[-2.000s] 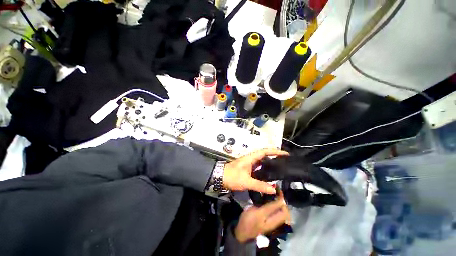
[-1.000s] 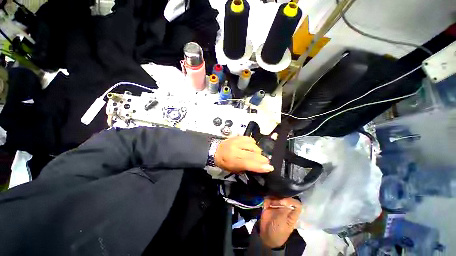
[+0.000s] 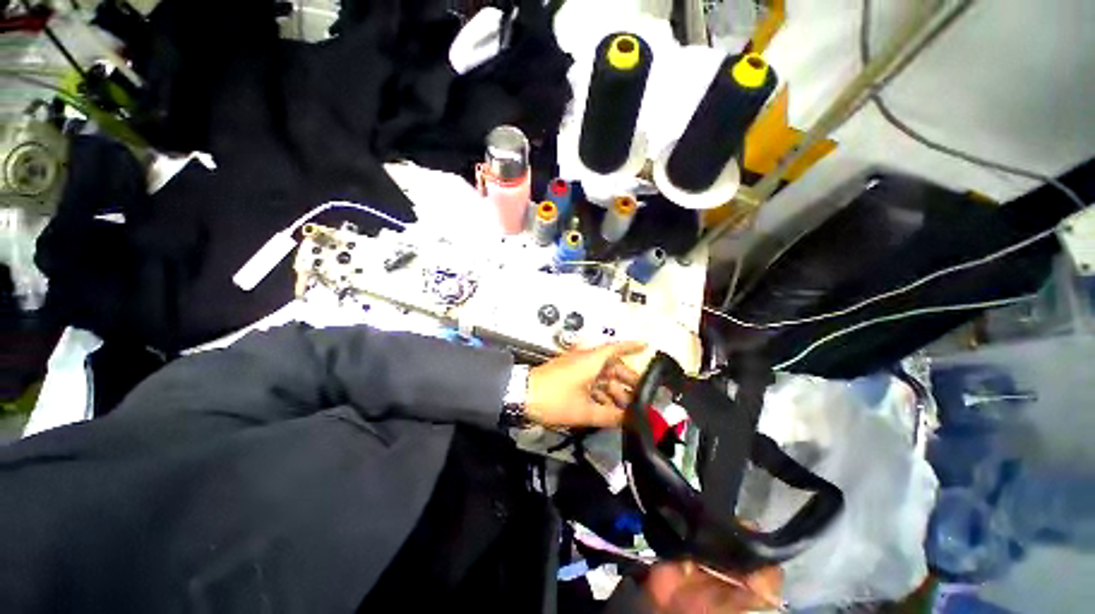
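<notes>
A black looped band point(image 3: 663, 482) hangs in a wide ring at the right end of the cream sewing machine point(image 3: 480, 298), with a flat black strip crossing it. My left hand point(image 3: 582, 390), with a metal watch at the wrist, has its curled fingers at the band's upper left end. My right hand point(image 3: 714, 588) is at the bottom edge, blurred and partly cut off; it holds the band's lower end, with a thin light object by its fingers that I cannot make out. A small red-and-white patch point(image 3: 663, 426) shows inside the loop.
Black thread cones point(image 3: 615, 108), a pink flask point(image 3: 507, 192) and small spools stand behind the machine. Black cloth point(image 3: 264, 132) is heaped to the left. A clear plastic bag point(image 3: 841, 480) lies right of the band. Two pale cords point(image 3: 889, 309) run to the right.
The loop is now more open and turned towards me. My right hand has moved down to the bottom edge. My left fingers have curled at the band's upper end. The view has shifted slightly.
</notes>
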